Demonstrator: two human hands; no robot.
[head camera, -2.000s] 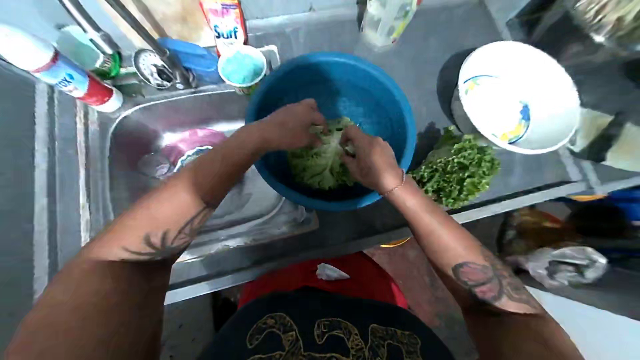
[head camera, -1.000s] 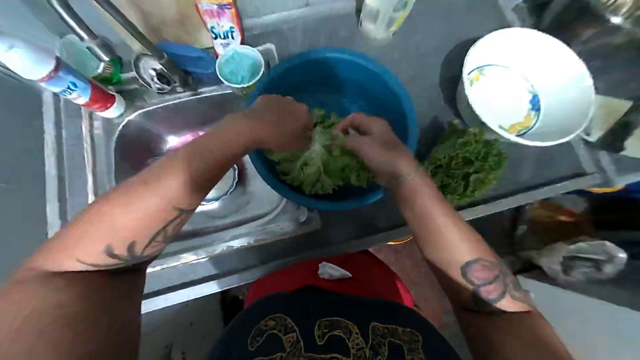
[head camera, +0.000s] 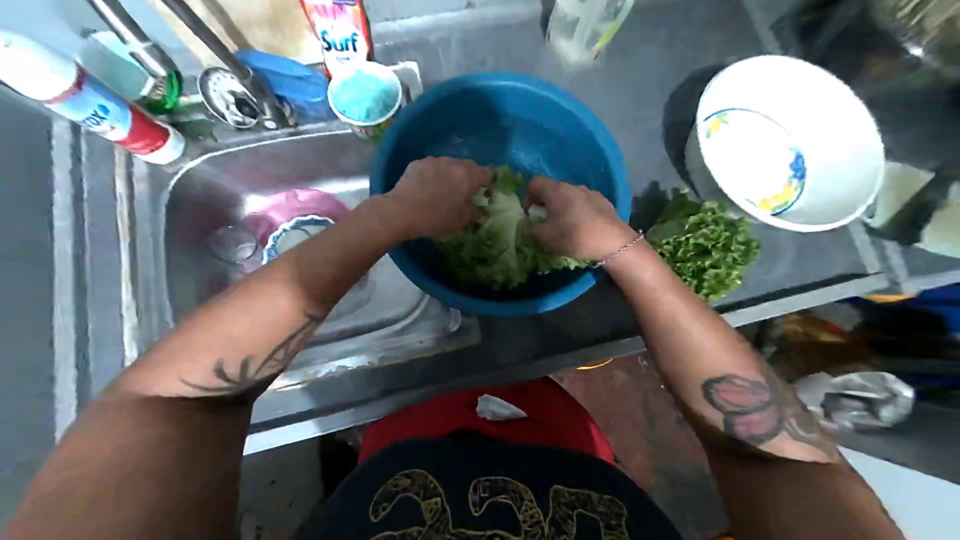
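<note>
A blue plastic basin (head camera: 420, 262) with water stands on the counter beside the sink. Inside its rim, green lettuce leaves (head camera: 501, 244) are gripped from both sides. My left hand (head camera: 444, 196) pinches the lettuce at its left, fingertips partly hidden. My right hand (head camera: 576, 217), with a thin bracelet at the wrist, grips the leaves at their right edge. Against the basin's right side, a second bunch of curly lettuce (head camera: 705, 244) lies on the counter. To the right of that is a white bowl (head camera: 832, 142) with a floral pattern inside.
On the left, the steel sink (head camera: 360, 300) holds a pink dish (head camera: 289, 206), a glass and a patterned dish. Behind it are faucets, a cup of blue powder (head camera: 365, 95), a Surf packet (head camera: 337, 34) and a spray can (head camera: 90, 97). A clear container (head camera: 585, 26) stands behind the basin.
Both hands stay at the lettuce in the basin. The leaves have shifted and turned between them, and the grip of the fingers has changed.
</note>
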